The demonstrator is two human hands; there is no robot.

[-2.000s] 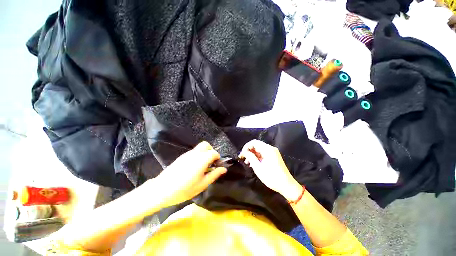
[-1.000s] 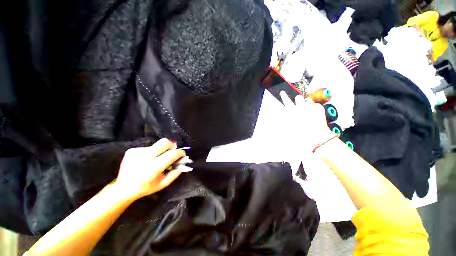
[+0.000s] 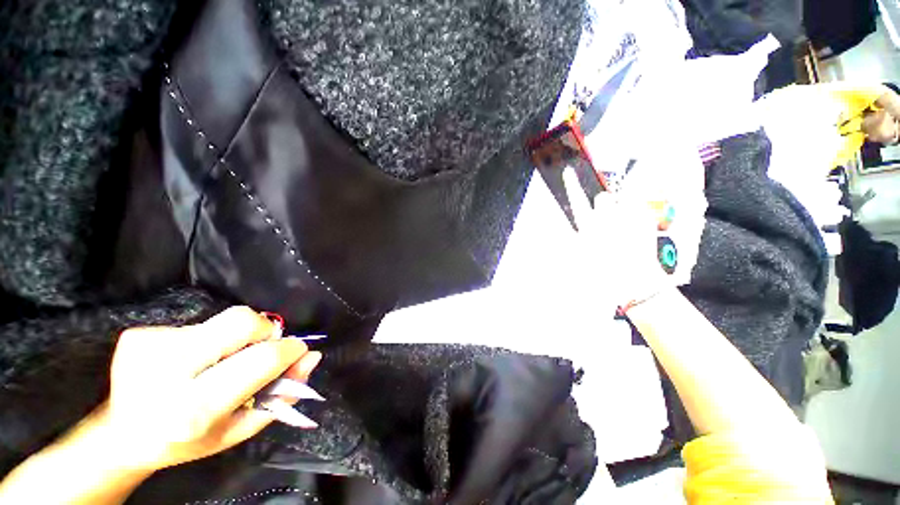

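A dark speckled coat [image 3: 424, 89] with smooth black lining [image 3: 326, 197] fills the left and centre; pale stitches cross the lining. My left hand [image 3: 212, 385] is closed around small metal thread snips [image 3: 296, 390], two blades sticking out. A thin pale needle-like piece [image 3: 312, 337] shows at its fingertips, with something red on a finger. My right hand [image 3: 617, 247], washed out by glare, reaches over the table with its fingers apart, fingertips at the dark phone [image 3: 569, 163] with red edge. Whether they press it is unclear.
A turquoise-ended black cone [image 3: 668, 255] and an orange cone [image 3: 663, 214] are beside my right hand. A second dark coat [image 3: 760, 247] lies to the right on the white table [image 3: 464, 314]. A person in a yellow sleeve [image 3: 857, 113] is at the upper right.
My right hand has left the cloth and moved up and right to the phone. My left hand has moved left in the view with the snips, and the view is closer to the coat.
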